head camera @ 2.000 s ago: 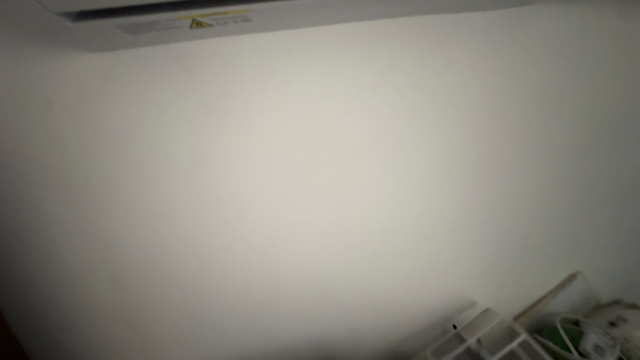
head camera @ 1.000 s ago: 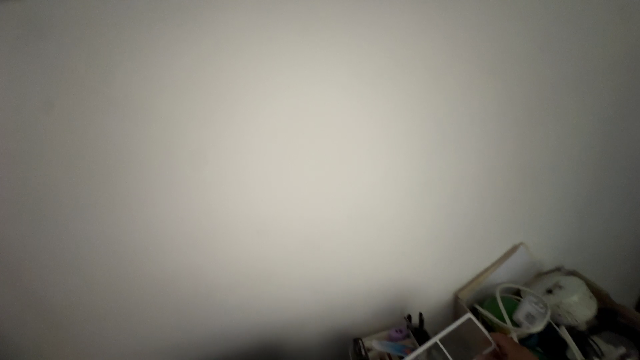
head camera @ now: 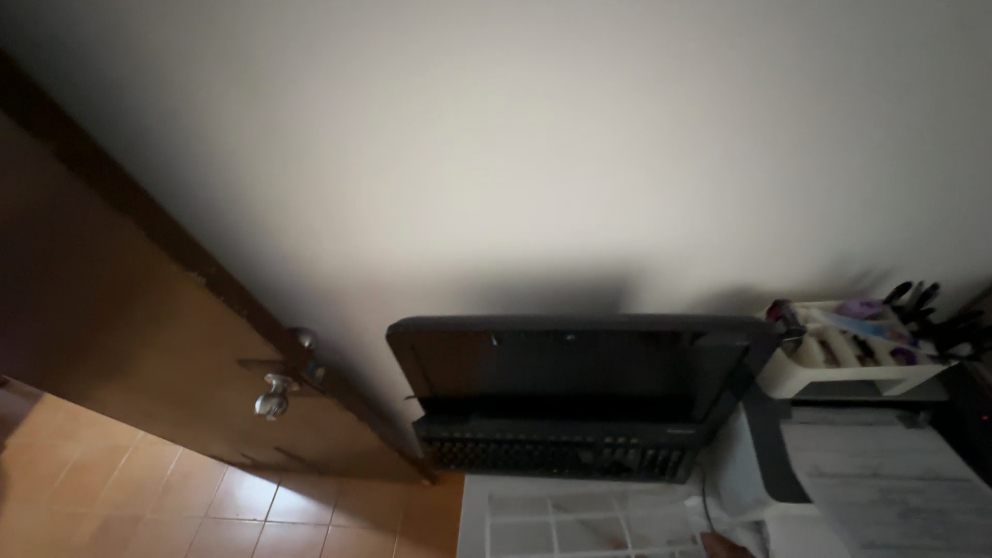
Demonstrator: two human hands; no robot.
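At the bottom edge, just right of centre, a small part of my right hand (head camera: 725, 545) shows at the right edge of a white grid-framed mesh panel (head camera: 552, 521), apparently gripping it. The panel is see-through between its ribs and cut off by the bottom of the view. A faint skin-toned patch shows through it, too unclear to name. Just beyond the panel stand a black keyboard (head camera: 542, 457) and a dark monitor (head camera: 542, 372). My left hand cannot be made out.
A printer (head camera: 732, 457) with papers (head camera: 891, 473) on top is at the right. Behind it, a white organizer tray (head camera: 837, 380) holds small items and pens. A brown wooden door (head camera: 155, 310) with a metal knob (head camera: 271, 403) stands at the left, over a tiled floor (head camera: 232, 496).
The view has swung far, bringing in the door, monitor and printer. The box of odds and ends at the lower right has left view. The mesh panel now shows lower and nearer the centre.
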